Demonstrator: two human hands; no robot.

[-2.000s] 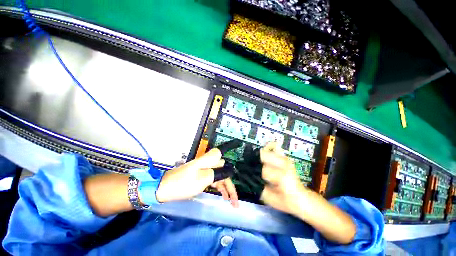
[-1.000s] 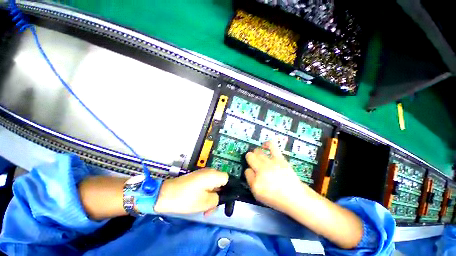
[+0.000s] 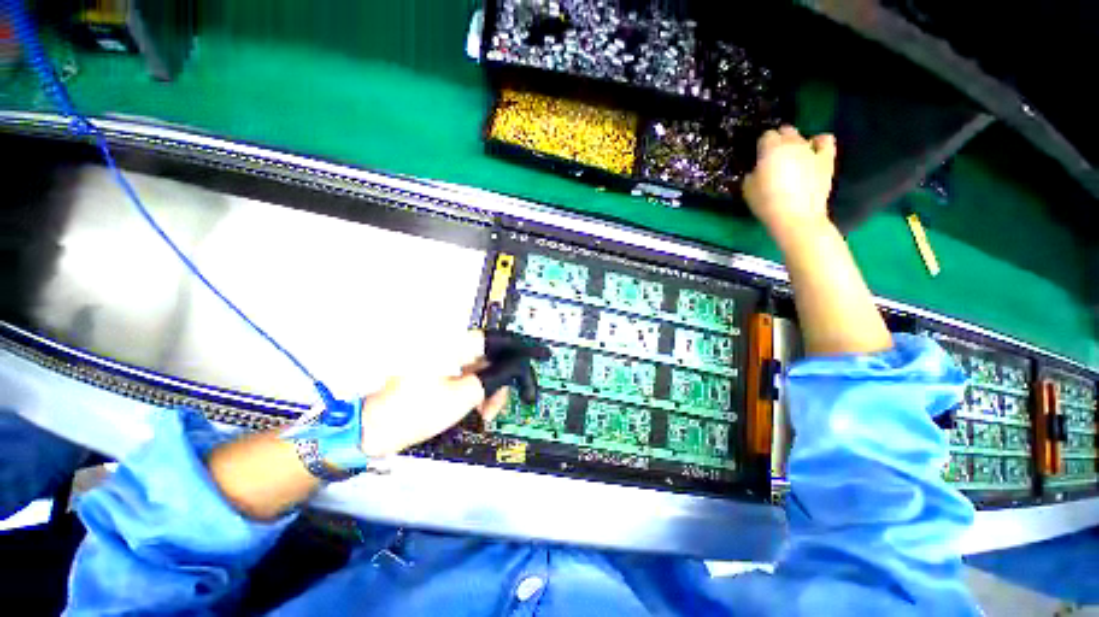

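Note:
A black pallet lies on the conveyor and holds several small green circuit boards in three columns. My left hand is over the pallet's left edge, its black-covered fingertips above the boards in the left column; whether they hold a part is too small to tell. My right hand is at the right edge of the component bins, fingers bent, fingertips partly hidden against the dark bin. The bins hold yellow components, silver-and-black components and dark brown-coppery components.
A bright metal plate shows left of the pallet, crossed by a blue cord. Another pallet with boards is at the right. A yellow stick-like tool lies on the green mat. A dark slanted panel stands beyond my right hand.
My right hand has moved from the boards up and right to the bins. My left hand has shifted to the pallet's left side. The view has shifted, and the lower boards are now uncovered.

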